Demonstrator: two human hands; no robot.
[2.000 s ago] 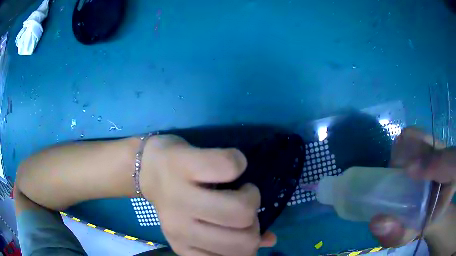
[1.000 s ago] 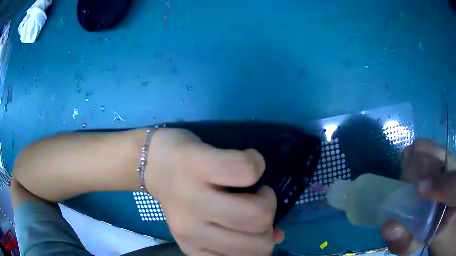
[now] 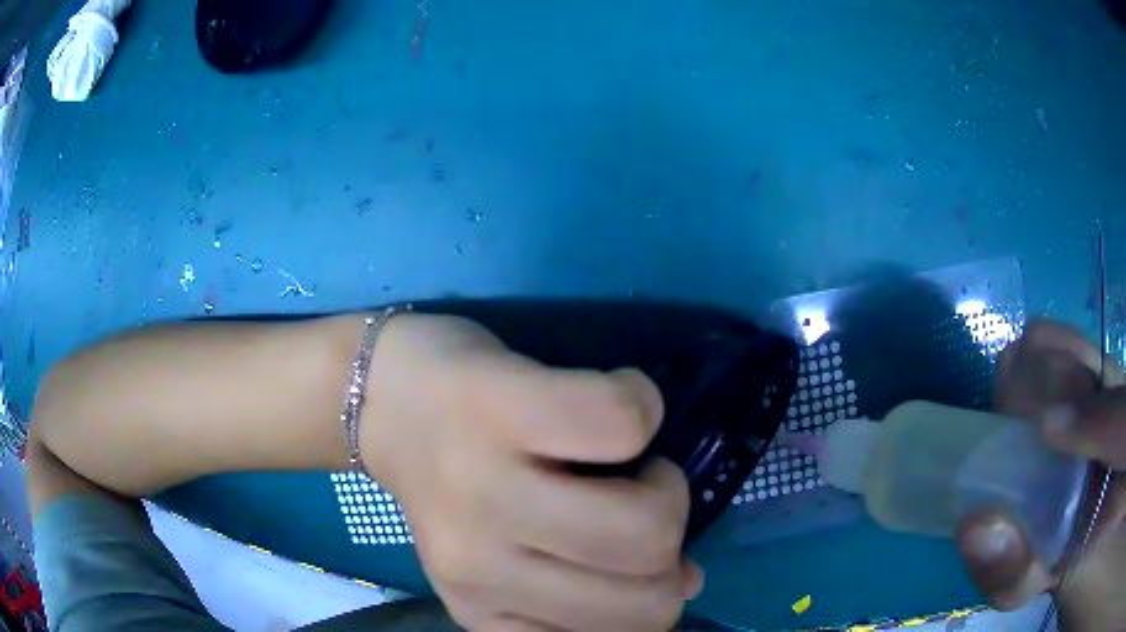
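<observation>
My left hand (image 3: 543,482), bare with a thin bracelet, grips a glossy black housing (image 3: 741,395) near the lower middle and hides much of it. A few small white dots show along its near right edge. My right hand (image 3: 1037,457), partly cut off at the right edge, holds a translucent pale-yellow squeeze bottle (image 3: 938,475) on its side, its pinkish tip pointing left, close to the housing's edge. Whether the tip touches the housing is unclear. A clear dot sheet (image 3: 825,385) with rows of white dots lies on the mat beneath the housing.
The blue-green mat (image 3: 556,161) covers the bench. A second black housing (image 3: 257,35) lies at the upper left, cut off by the top edge. A crumpled white cloth (image 3: 84,56) lies in the upper left corner. A small yellow scrap (image 3: 803,604) is near the front edge.
The bottle first tilted and drew back from the housing, then levelled, and is now slightly farther right than at first. The left hand and housing have shifted slightly right in view.
</observation>
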